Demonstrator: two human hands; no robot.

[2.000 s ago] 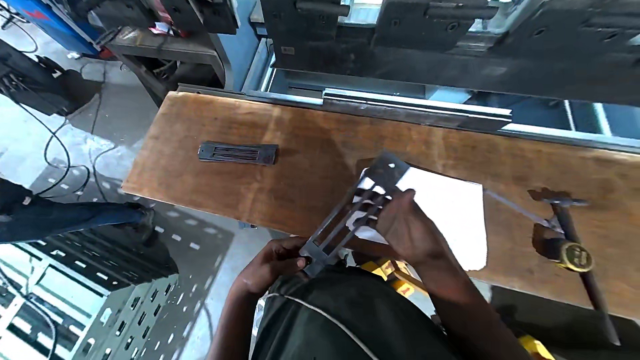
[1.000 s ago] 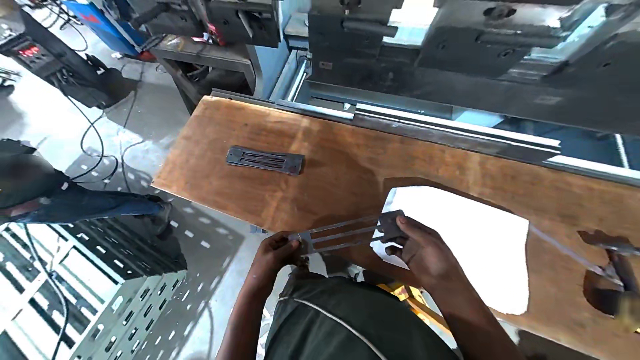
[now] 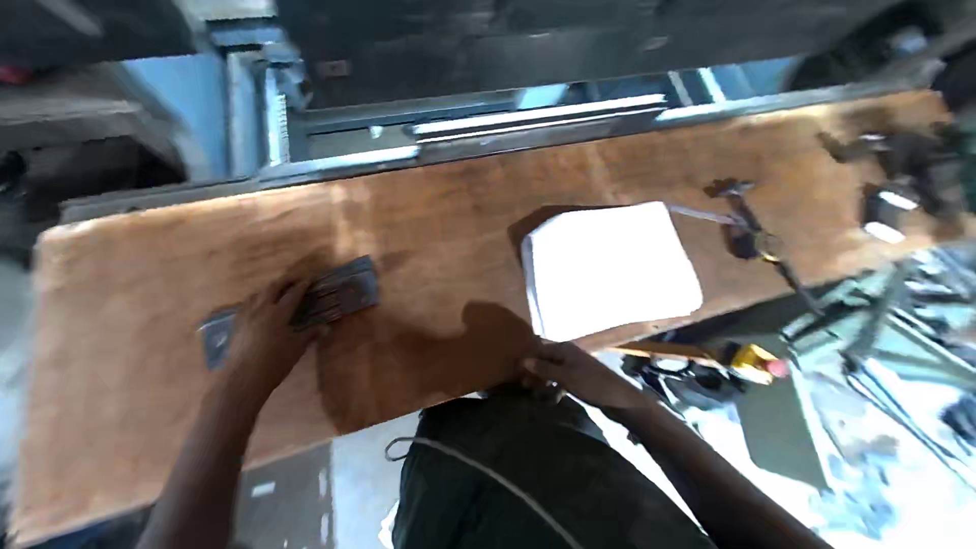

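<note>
My left hand [image 3: 271,328] is on a slotted flat metal plate [image 3: 217,335] at the left of the wooden bench top; the plate's ends show on either side of the fingers. A second slotted plate [image 3: 354,286] seems to lie against or under it, but blur and the hand hide how they overlap. My right hand [image 3: 560,366] is at the bench's near edge, below a stack of white paper [image 3: 614,267]; its fingers are partly shadowed, and whether they hold anything cannot be told.
A hammer [image 3: 747,213] lies right of the paper, with a round yellow-and-black tape measure [image 3: 766,244] against it. Dark blurred items [image 3: 907,175] are at the far right. A metal machine bed [image 3: 534,122] runs along the bench's back edge. Yellow objects [image 3: 751,362] sit below the right side.
Both hands held one slotted plate near my body; now my left hand has it on the bench, by the other plate. My right hand has let go of it. The view has swung right.
</note>
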